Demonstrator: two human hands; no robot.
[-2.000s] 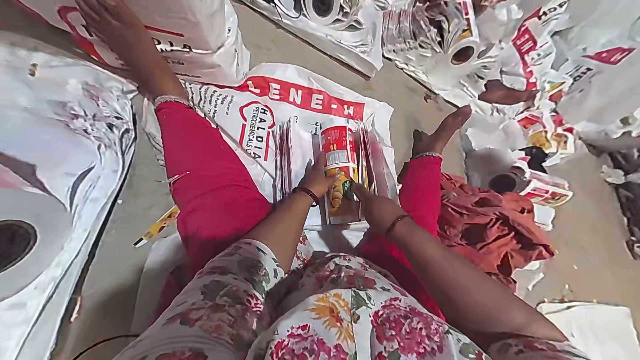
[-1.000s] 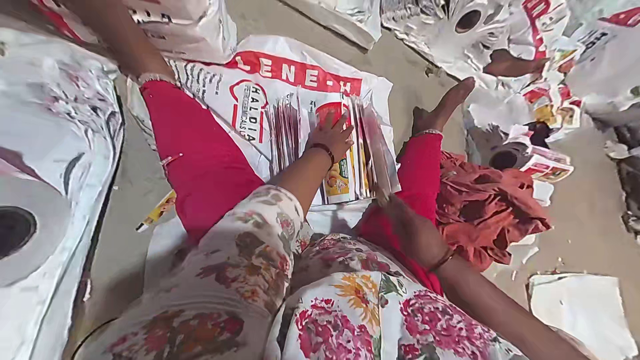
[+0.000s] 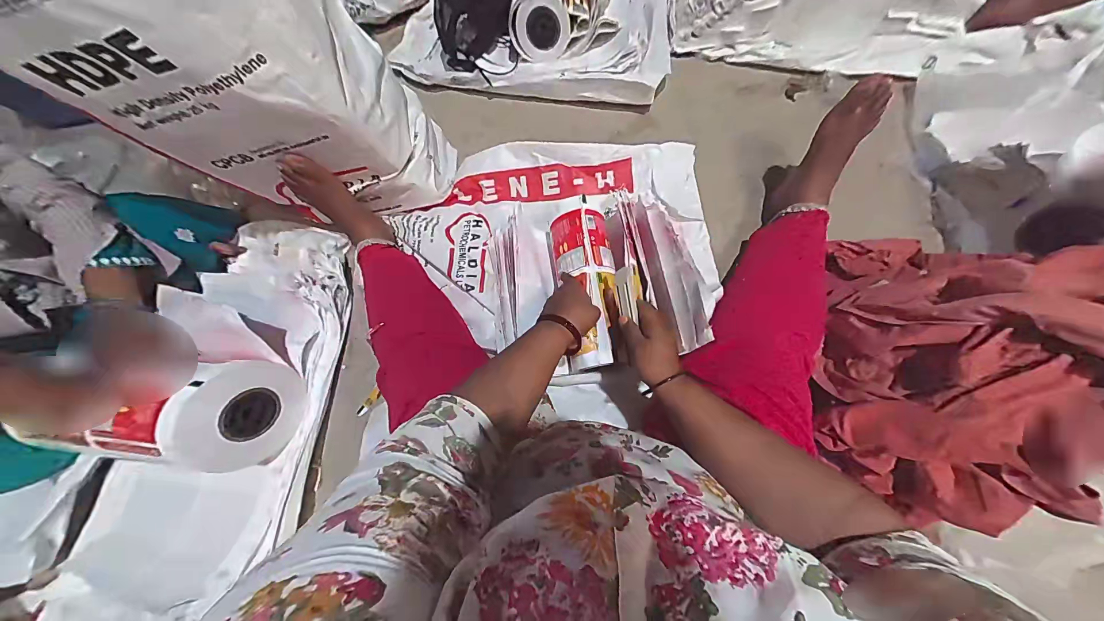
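Between my outstretched legs, printed red and yellow plastic pouches (image 3: 580,237) lie on a white woven sack (image 3: 552,183) with red print. My left hand (image 3: 573,309) rests on the lower part of these pouches, its fingers bent; whether it grips one is unclear. Just right of it, my right hand (image 3: 649,338) has its fingers around the lower end of a thin bundle of pouches (image 3: 631,289) standing on edge. More flat pouches (image 3: 674,280) stand to the right of that bundle, and another stack (image 3: 509,276) is left of the red pouches.
A large white printed sack (image 3: 259,95) is by my left foot. At the left, another person sits near a film roll (image 3: 211,416) on white sheets. Another roll (image 3: 540,28) lies on a bundle at the top. Crumpled reddish cloth (image 3: 940,371) lies beyond my right leg.
My left hand has moved down from the top of the pouches to their lower part. My right hand has come in from beside my right thigh to the pouches. The view has shifted to the left.
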